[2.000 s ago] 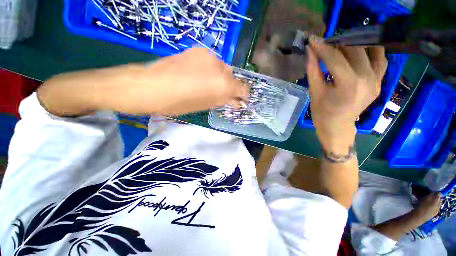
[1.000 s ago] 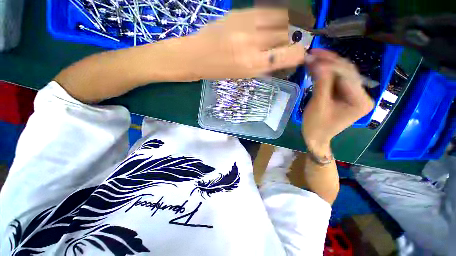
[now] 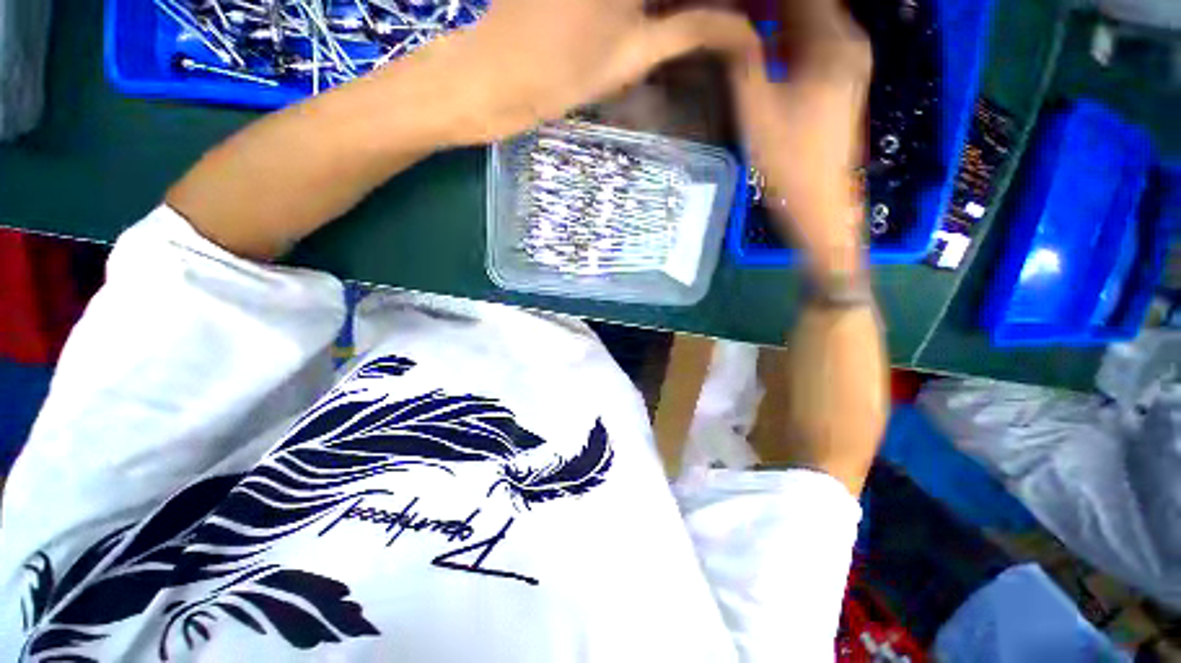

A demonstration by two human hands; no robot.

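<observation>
My left hand (image 3: pixel 570 58) reaches in at the top centre, partly cut off by the top edge, its fingers blurred beside my right hand. My right hand (image 3: pixel 809 130) is raised at the top, strongly blurred, over the left side of the blue bin of black rings (image 3: pixel 903 130). Whether either hand holds a part cannot be seen. The clear plastic tub (image 3: pixel 508 266) lies nearest my body with many thin rods lined up and a pale piece at its right end. The press area behind the hands is dark and mostly hidden.
A blue bin of jumbled rods (image 3: pixel 130 58) is at the upper left, partly behind my left arm. A dark flat item with small lit marks (image 3: pixel 965 194) lies right of the ring bin. Another blue bin (image 3: pixel 1068 246) sits past the table seam (image 3: pixel 952 311).
The view has shifted, and the bench things sit higher in the picture. Both hands have moved up toward the top edge. Before that, my left hand left the tub.
</observation>
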